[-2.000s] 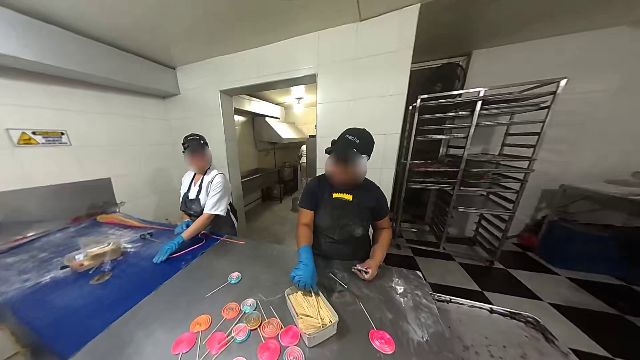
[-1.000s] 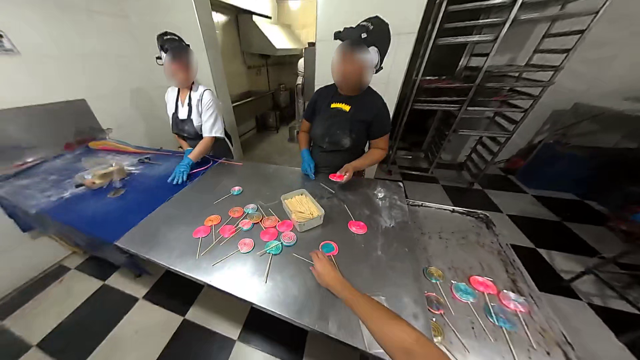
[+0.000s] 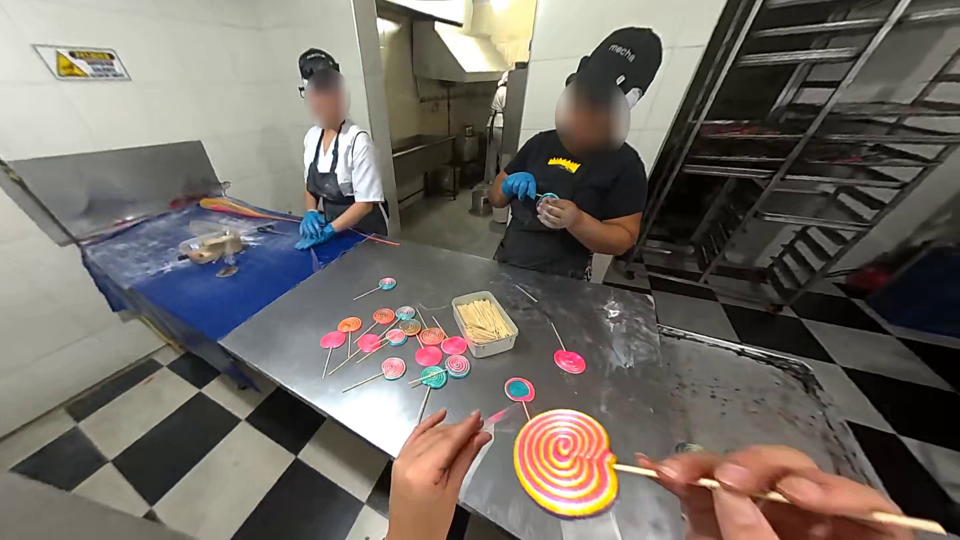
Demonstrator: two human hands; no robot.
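Note:
My right hand [image 3: 765, 487], at the lower right, grips the wooden stick of a large pink, yellow and white spiral lollipop [image 3: 566, 463]. The candy disc points left, over the steel table. My left hand [image 3: 439, 472] is raised left of the disc, its fingers pinched on a thin clear plastic film [image 3: 477, 457], partly hidden. Just beyond the disc, a pink lollipop with a teal centre [image 3: 519, 389] lies on the table. Farther out are a plain pink lollipop [image 3: 570, 361], a plastic tub of wooden sticks [image 3: 484, 322] and a group of small lollipops [image 3: 431, 337].
Across the steel table [image 3: 300, 345], a co-worker [image 3: 574, 195] holds a small lollipop. Another co-worker [image 3: 341, 165] works at the blue-covered table [image 3: 172, 285]. A dark metal tray surface [image 3: 750, 390] is at right, with a tall rack [image 3: 795, 150] behind.
A second before, one bare hand reached to the teal-centred lollipop; now both my hands are raised, the right holding the large spiral lollipop. The co-worker opposite now holds a bluish lollipop instead of a pink one.

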